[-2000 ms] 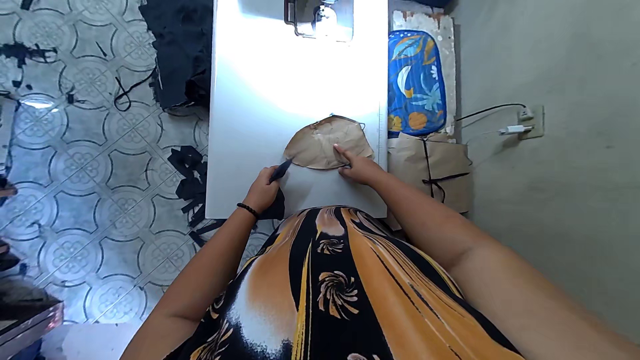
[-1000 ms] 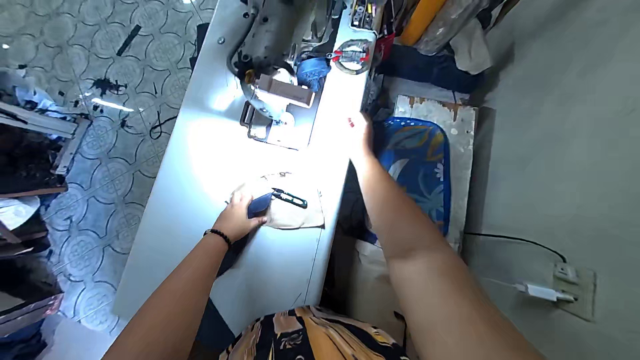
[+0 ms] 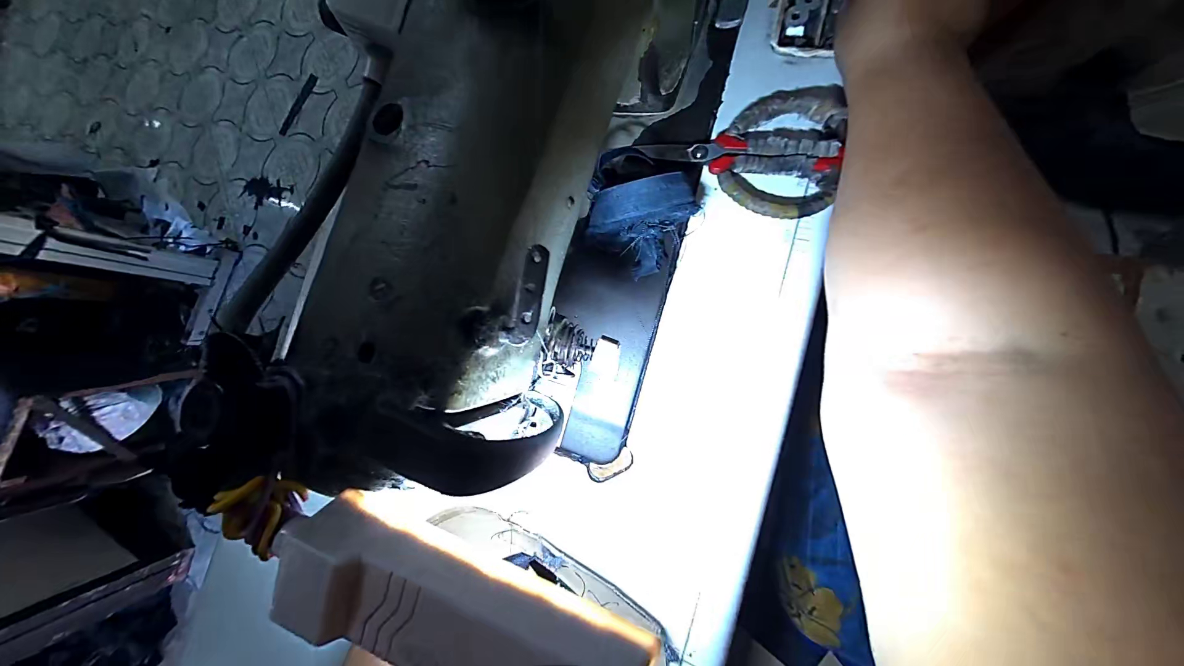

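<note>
My right forearm (image 3: 980,370) stretches up the right side of the view. My right hand (image 3: 911,18) is cut off by the top edge, so its fingers and anything in them are hidden. Close to that wrist lies a pair of scissors (image 3: 731,153) with wrapped handles and red parts. A sewing machine (image 3: 444,213) fills the middle left. Partly covered by a pale lamp housing (image 3: 462,592), a light fabric piece (image 3: 573,564) with a dark object on it lies at the bottom. My left hand is not visible.
Blue cloth strips (image 3: 643,208) rest on the machine's dark base plate. A metal tray (image 3: 807,26) of small parts sits at the table's top end. The white tabletop (image 3: 712,398) ends beside my forearm, above blue patterned fabric (image 3: 814,592). Cluttered shelving stands at left.
The view has moved much closer to the machine. My right hand has gone from the fabric piece to the far end of the table. My left hand, on the fabric a second ago, is out of view.
</note>
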